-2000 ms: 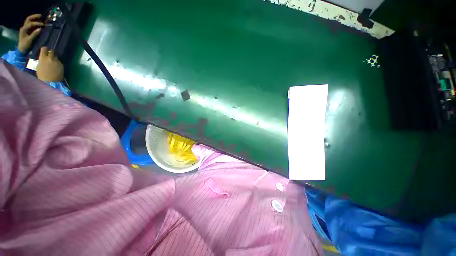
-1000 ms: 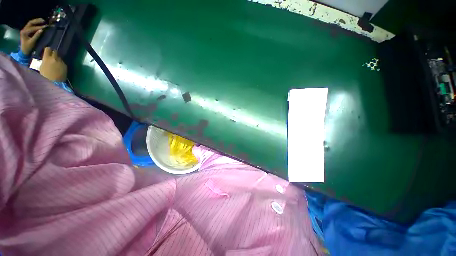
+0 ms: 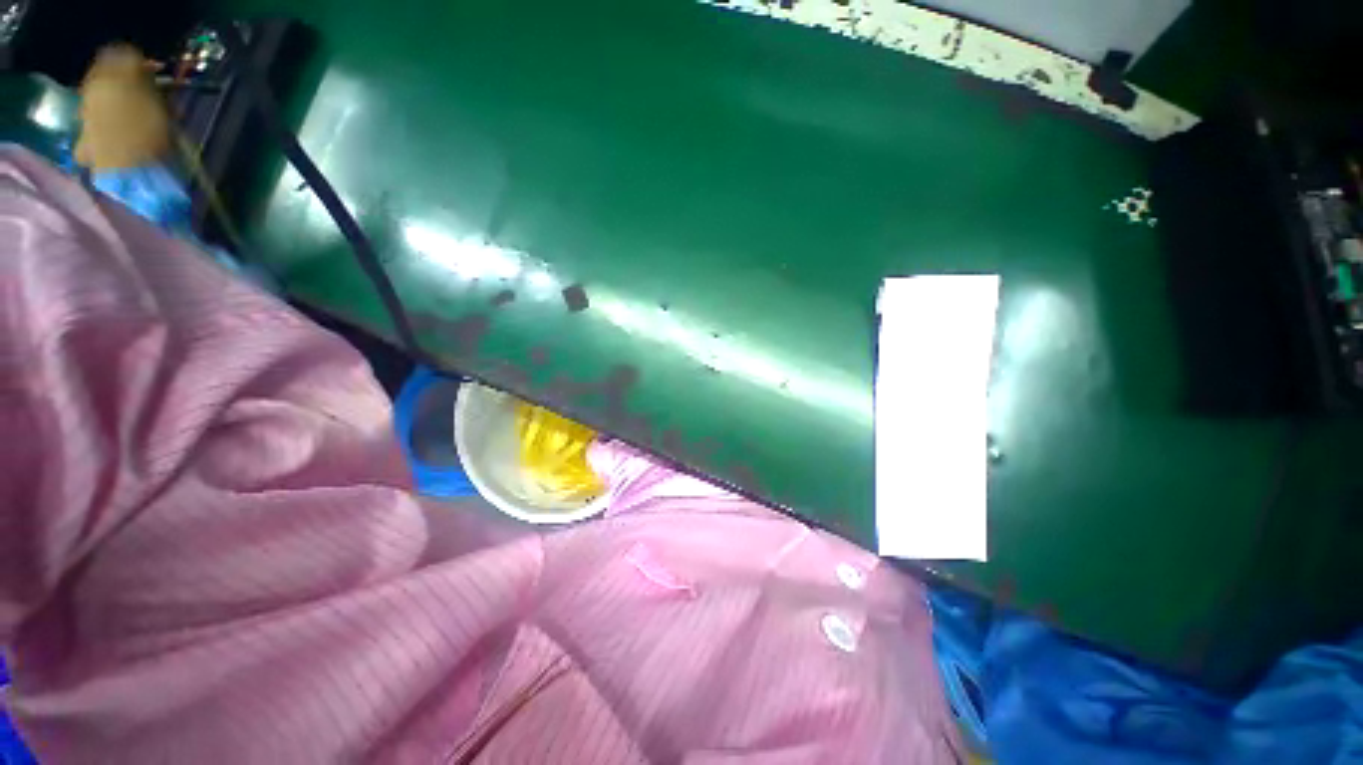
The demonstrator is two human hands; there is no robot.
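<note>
A white label sheet (image 3: 936, 419) lies on the green bench (image 3: 598, 165), its lower end at the near edge; glare makes it plain white. An open black unit (image 3: 1330, 269) with a silver and green circuit board is cut off by the right edge of the picture. Neither of my hands shows; only the pink striped smock (image 3: 299, 493) is in view below the bench.
At the upper left a neighbour's hand (image 3: 126, 112) with a blue cuff is at another dark unit (image 3: 224, 90). A black strap (image 3: 351, 232) crosses the bench. A white bucket (image 3: 481, 456) with yellow material is below the near edge. Blue cloth (image 3: 1091, 673) is at lower right.
The view has shifted slightly, so the bench things sit a little further right and lower. At the upper left the neighbour's two hands have moved; one blurred hand shows now.
</note>
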